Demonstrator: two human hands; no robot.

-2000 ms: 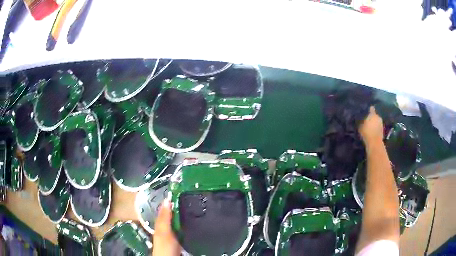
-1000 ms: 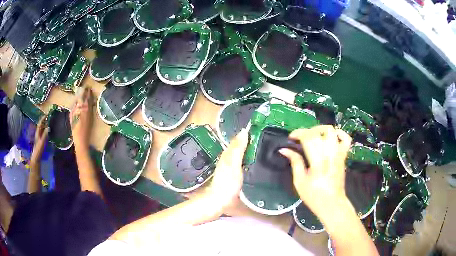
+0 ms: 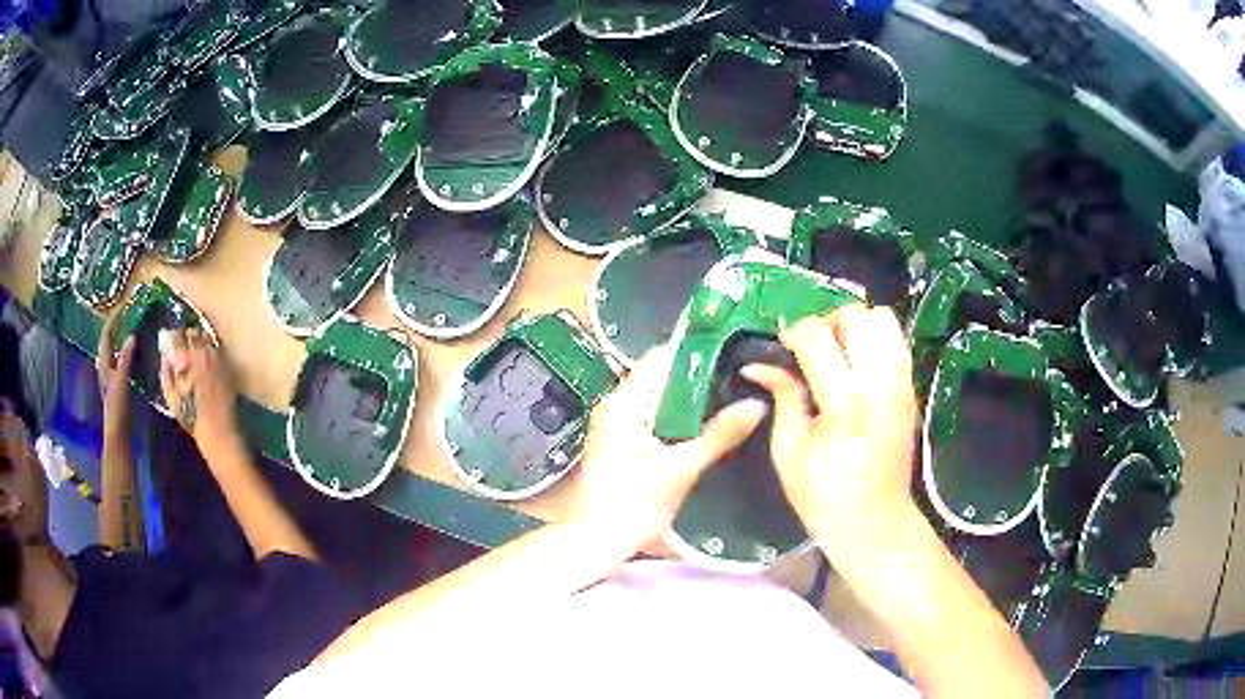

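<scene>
A green-and-black housing (image 3: 744, 505) with a pale rounded rim is held in front of me, green end away, rounded end towards me. My left hand (image 3: 655, 437) grips its left side, with the thumb over the dark recess. My right hand (image 3: 847, 410) is over the right side of the recess, its fingertips on a small black pad (image 3: 748, 358) inside the green end. The pad is partly hidden by my fingers.
Housings overlap in rows at the far left and back, and more lie at the right (image 3: 990, 430). Two lie on the tan cardboard (image 3: 430, 369) to my left. A heap of black pads (image 3: 1072, 205) is at back right. Another person's hands (image 3: 191, 376) work on a housing at left.
My left thumb has moved onto the recess beside my right fingers, and the pad sits closer to the green end. The other person's hand has moved down onto their housing.
</scene>
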